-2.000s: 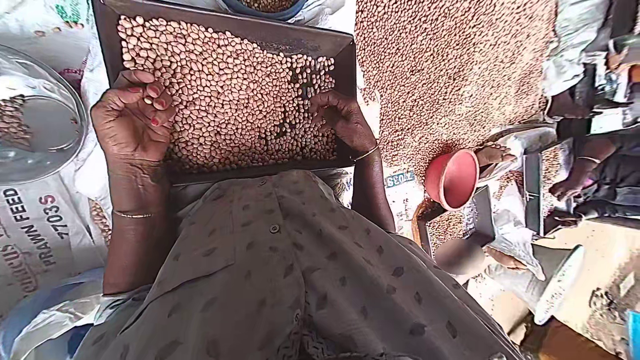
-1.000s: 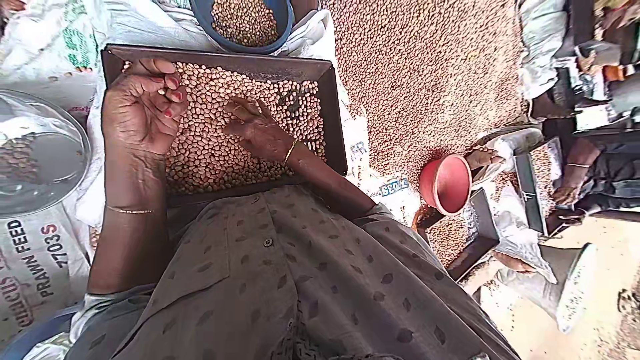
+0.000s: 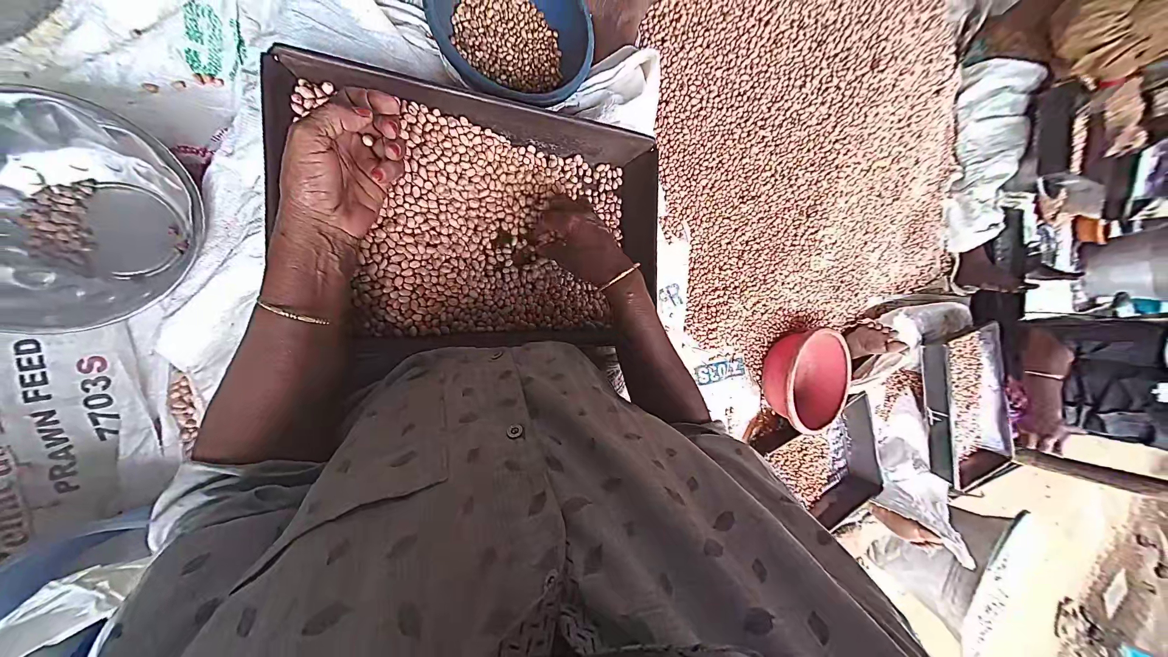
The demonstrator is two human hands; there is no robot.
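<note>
A dark rectangular tray (image 3: 643,210) lies in front of my body, with a layer of pale brown nuts or beans (image 3: 456,246) in it. My left hand (image 3: 339,169) rests palm up over the tray's left part, its fingers curled around at least one small pale nut. Over the right part, my right hand (image 3: 575,239) reaches down into the nuts with its fingertips low among them; whether it grips any is hidden. Each wrist wears a thin bangle.
A blue bowl of nuts (image 3: 584,55) stands beyond the tray. At left is a clear round basin (image 3: 137,292) with some dark pieces, on white sacks. A wide spread of nuts (image 3: 803,137) covers the right side, near a red bowl (image 3: 821,383), other trays and another person's hand (image 3: 871,339).
My right hand has moved from the middle of the tray back toward its right part since a second ago. The left hand stays curled over the tray's left side.
</note>
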